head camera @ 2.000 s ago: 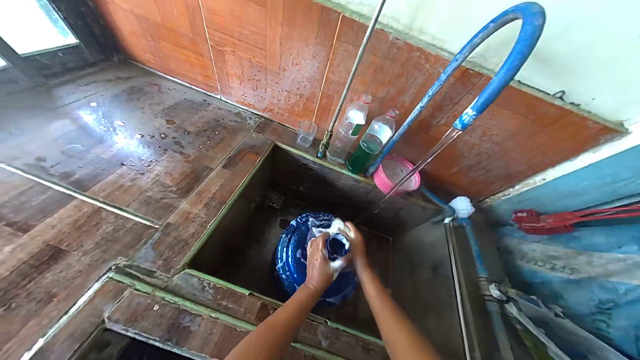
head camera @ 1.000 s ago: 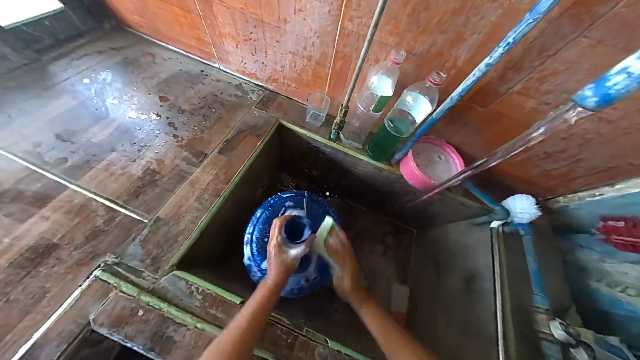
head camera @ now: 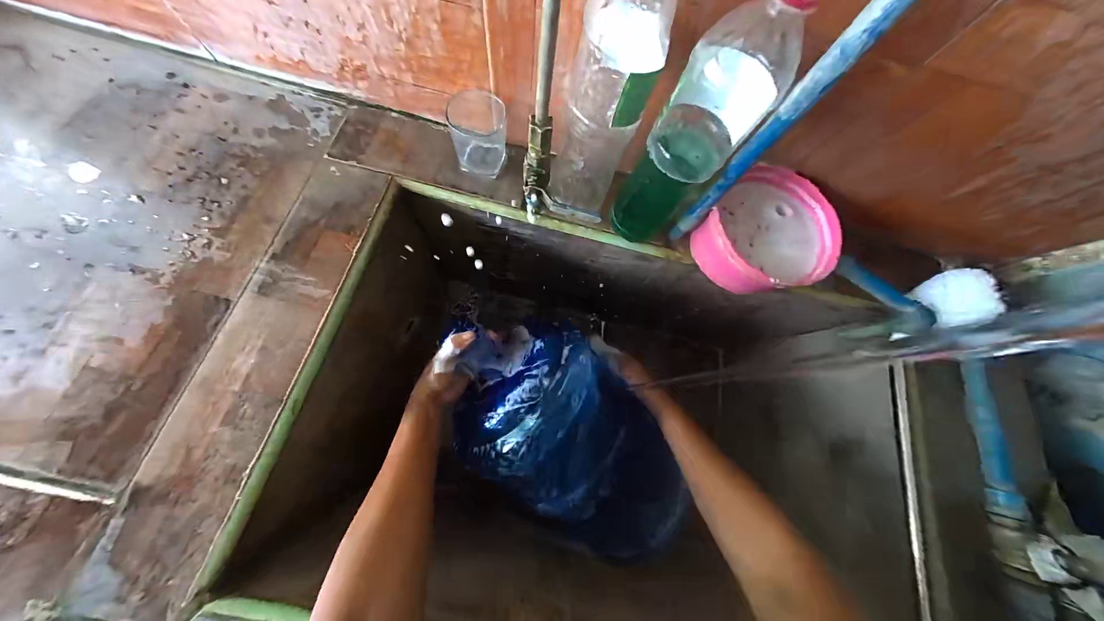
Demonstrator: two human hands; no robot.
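A large blue plastic water jug (head camera: 561, 431) lies tilted in the deep basin (head camera: 289, 405), its neck end toward the upper left, with suds on its upper part. My left hand (head camera: 448, 371), foamy at the fingers, is on the jug's neck end. My right hand (head camera: 623, 366) is at the jug's upper right side; its fingers are blurred and partly hidden, and something pale shows at them. Whether that is a sponge or foam I cannot tell. White drops of foam hang in the air over the basin's back left corner.
Behind the basin stand a clear cup (head camera: 477, 134), a metal pipe (head camera: 542, 95), plastic bottles (head camera: 724, 69), one beside green liquid (head camera: 655, 194), and a pink tub (head camera: 768, 228). A blue pipe (head camera: 811, 95) slants across them. A white scrubber (head camera: 959, 296) lies right. Water streams in from the right.
The jug, upright with its neck facing up a second ago, is now tipped over toward the left. My hands have moved apart, from the neck to either side of it. The view is closer.
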